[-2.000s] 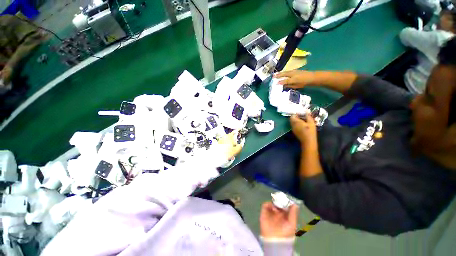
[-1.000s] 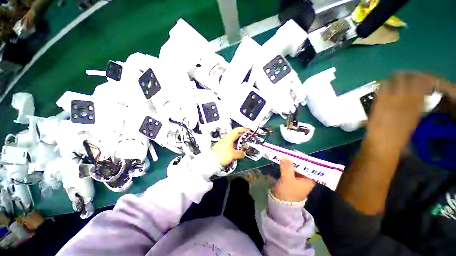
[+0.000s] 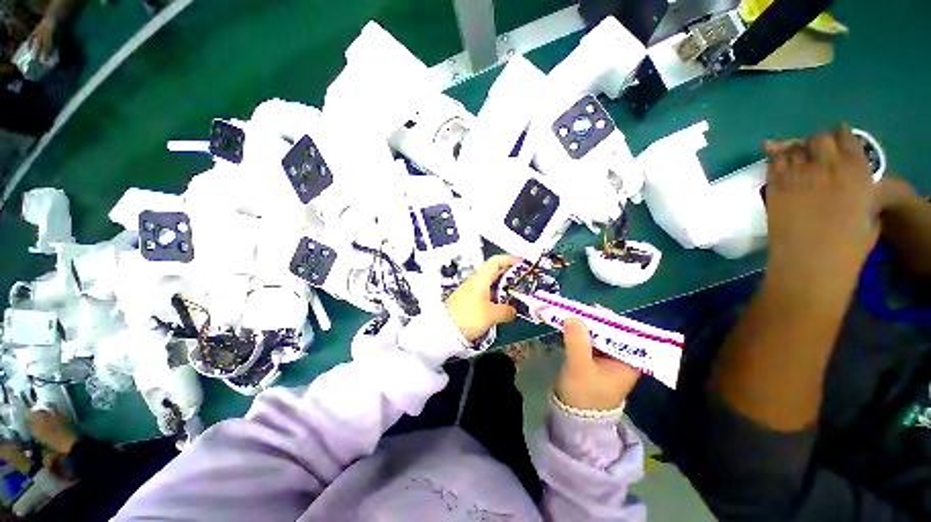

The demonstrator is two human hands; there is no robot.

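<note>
My left hand holds the rim of a round white base housing with dark electronics and thin coloured wires in its open end. My right hand grips a white adhesive tube with a magenta stripe and dark print. The tube's narrow end points left into the open housing; its tip is hard to make out. A white camera with a black lens panel lies just behind the housing. Another open housing with wires showing lies to the right.
Many white cameras are piled along the green bench to the left and ahead. A metal upright stands behind them. At the right, a neighbour's hands hold a white camera. A black and silver box stands at the back right.
My left hand has gone from the pile to the housing. My right hand, earlier low with a small white part, now holds the tube at the housing. The view has moved closer.
</note>
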